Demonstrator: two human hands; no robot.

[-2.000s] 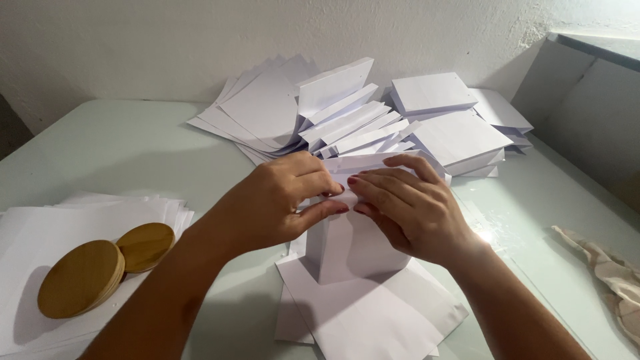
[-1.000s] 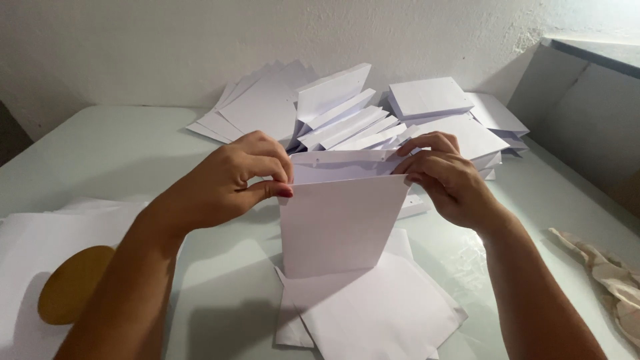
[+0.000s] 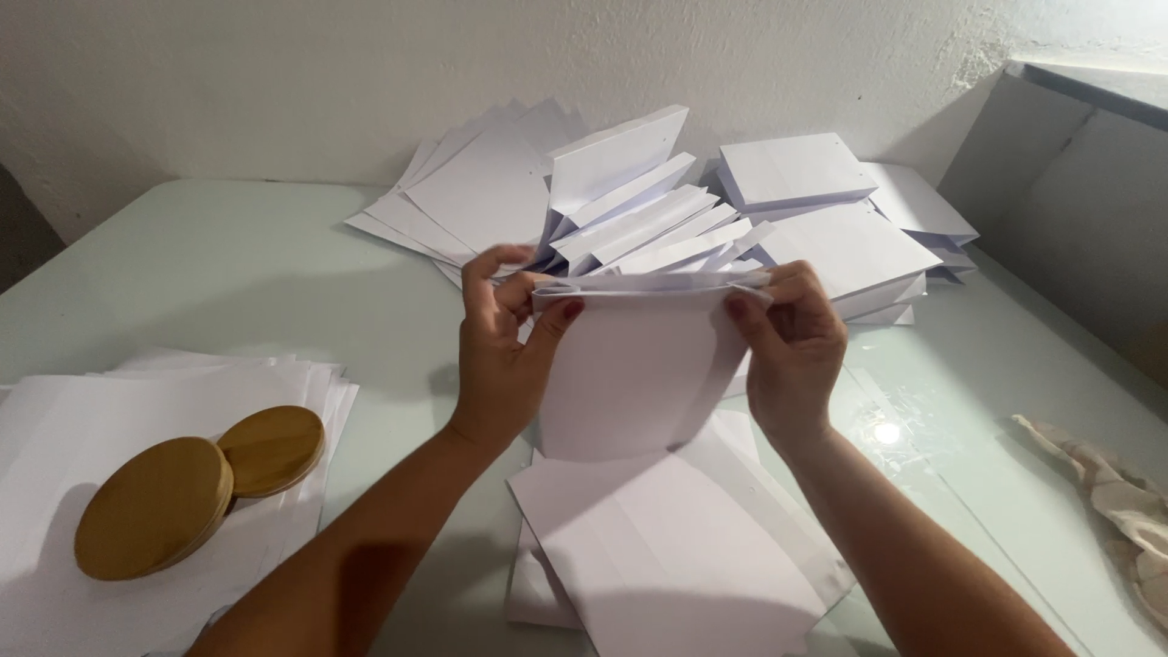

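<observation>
A white paper bag (image 3: 639,374) stands upright in the middle, its top edge folded over and pinched at both corners. My left hand (image 3: 511,338) grips the left end of that top edge, thumb on the near side. My right hand (image 3: 794,338) grips the right end in the same way. Below the bag, flat white paper pieces (image 3: 666,547) lie overlapping on the glass-topped table (image 3: 383,310). Behind it lean several folded white paper bags (image 3: 630,164), some of them on edge.
Two round wooden discs (image 3: 155,506) (image 3: 274,449) rest on white sheets (image 3: 64,429) at the left. Fanned sheets (image 3: 484,192) and stacked paper bags (image 3: 849,246) lie toward the wall. A crumpled cloth (image 3: 1113,493) is at the right edge.
One second ago the bag's mouth was spread open between my hands; now its top edge is drawn together and folded. My fingers have shifted at the corners.
</observation>
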